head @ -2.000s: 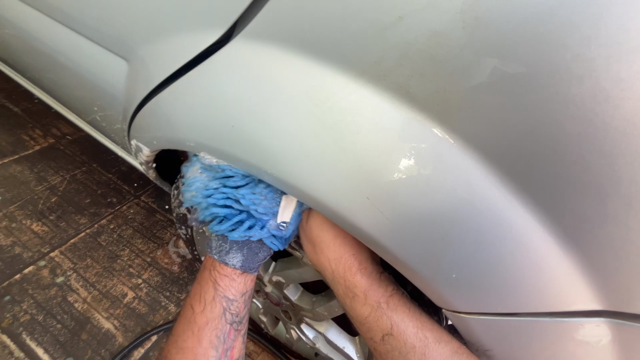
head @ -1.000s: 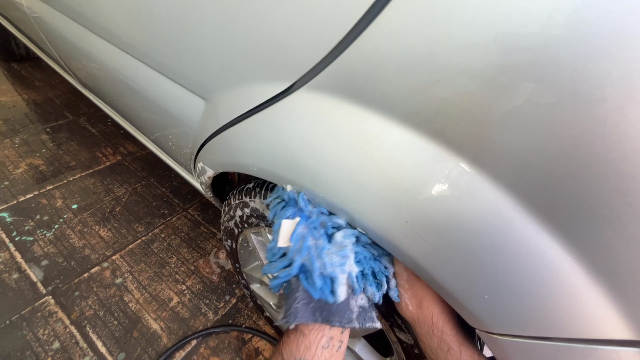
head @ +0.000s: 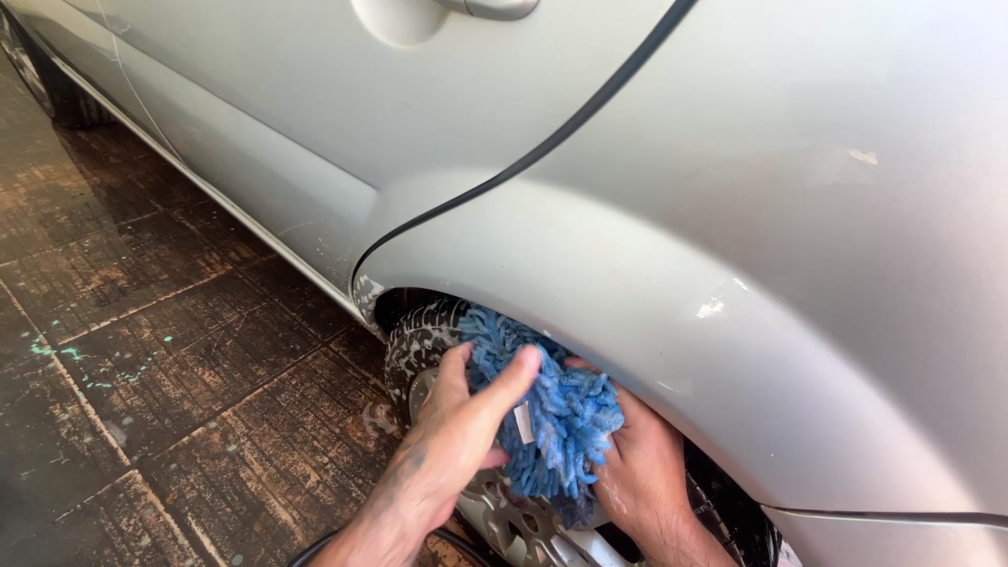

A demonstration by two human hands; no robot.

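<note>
A blue microfibre wash mitt (head: 563,417) with a white tag and some suds lies over the top of the car's soapy tyre (head: 425,335) and alloy wheel (head: 528,512), under the wheel arch. My left hand (head: 465,429) is bare, at the mitt's left side, with thumb and fingers spread and the fingertips at its strands; whether it grips is unclear. From the right, my right hand (head: 646,461) is shut on the mitt, its fingers partly hidden behind the strands.
The silver car's fender (head: 630,276) curves over the wheel, and its door (head: 260,94) with a handle (head: 500,6) extends left. Wet brown floor tiles (head: 236,394) lie beside the car. A black hose (head: 453,539) runs near the wheel. Another wheel (head: 35,75) stands far left.
My left hand, inside the mitt earlier, is out of it and bare. The mitt has moved from the wheel's face towards my right hand. The view takes in more of the door.
</note>
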